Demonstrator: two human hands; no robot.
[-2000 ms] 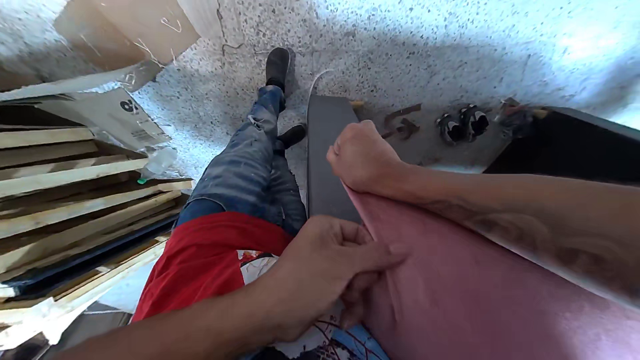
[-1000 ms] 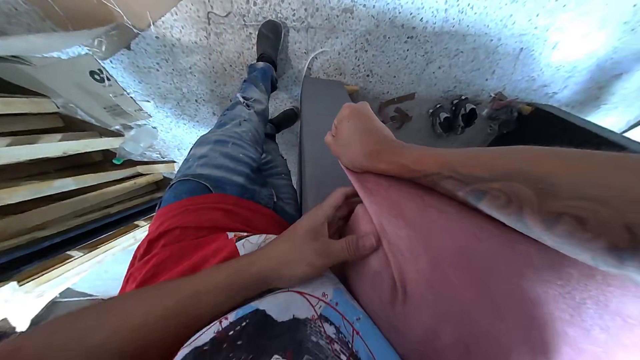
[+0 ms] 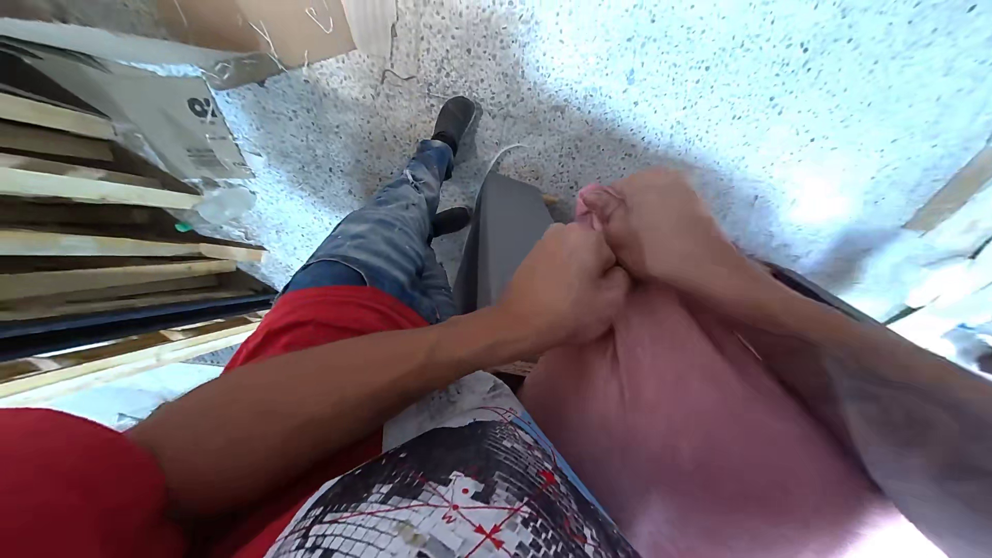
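Pink fabric (image 3: 697, 434) spreads over the lower right and gathers to a bunch at my hands. My left hand (image 3: 570, 283) is closed on the gathered fabric, with its knuckles toward the camera. Touching it on the upper right, my right hand (image 3: 659, 225) grips the same bunch, and a twisted pink end sticks out between the two fists. The fingertips of both hands are hidden. Beside my left hand, a gray padded-looking piece (image 3: 508, 225) stands near my legs, partly behind the fabric.
Wooden slats and frames (image 3: 101, 248) are stacked at the left. A clear plastic bottle (image 3: 225, 205) lies near them, beside printed cardboard (image 3: 186, 124). More cardboard (image 3: 263, 31) lies at the upper left on the speckled floor (image 3: 697, 70). A dark edge (image 3: 821, 291) shows behind my right forearm.
My hands, apart along the fabric's edge before, are now together. The fabric between them has been drawn into a twisted bunch, lifted over the end of the gray piece.
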